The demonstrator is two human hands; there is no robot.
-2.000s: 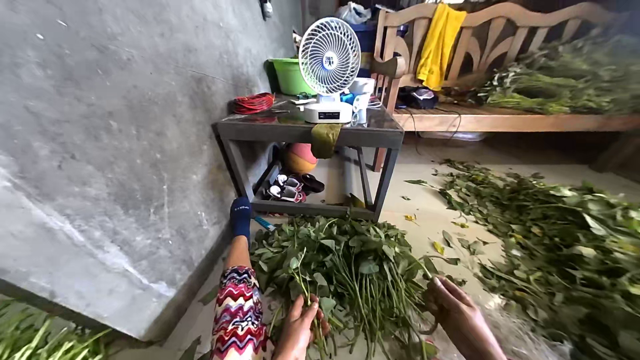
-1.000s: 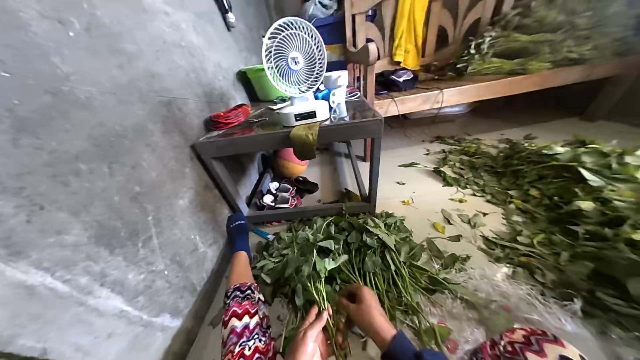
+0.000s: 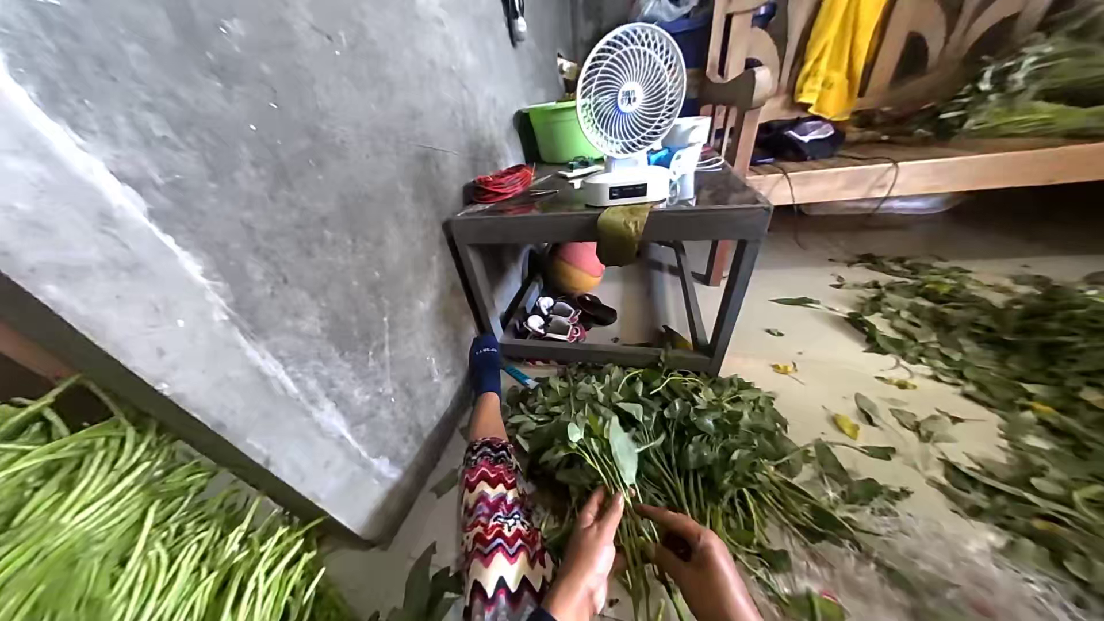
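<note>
My left hand (image 3: 592, 548) is closed around a small bunch of leafy green stems (image 3: 623, 453), its thumb and fingers near the upper part of the stems. Just right of it, my right hand (image 3: 697, 552) touches the same stems with thumb and forefinger; whether it grips any is hard to tell. Beyond both hands a pile of leafy stalks (image 3: 707, 414) lies on the floor, leaves toward the table and stems toward me. My leg in zigzag-patterned cloth (image 3: 500, 526), with a dark blue sock (image 3: 486, 366), stretches along the pile's left side.
A dark low table (image 3: 699, 226) holds a white fan (image 3: 632, 95), a green tub (image 3: 559, 131) and a red cable coil (image 3: 503, 183). Shoes (image 3: 556, 319) and a ball (image 3: 576, 266) are beneath. More leafy stalks (image 3: 1026, 345) lie right, long green stems (image 3: 147, 517) left. A wooden bench (image 3: 949, 177) stands behind.
My right hand was far to the right of my left two seconds ago; it has come in beside it at the stems. The view has turned somewhat to the left since one second ago.
</note>
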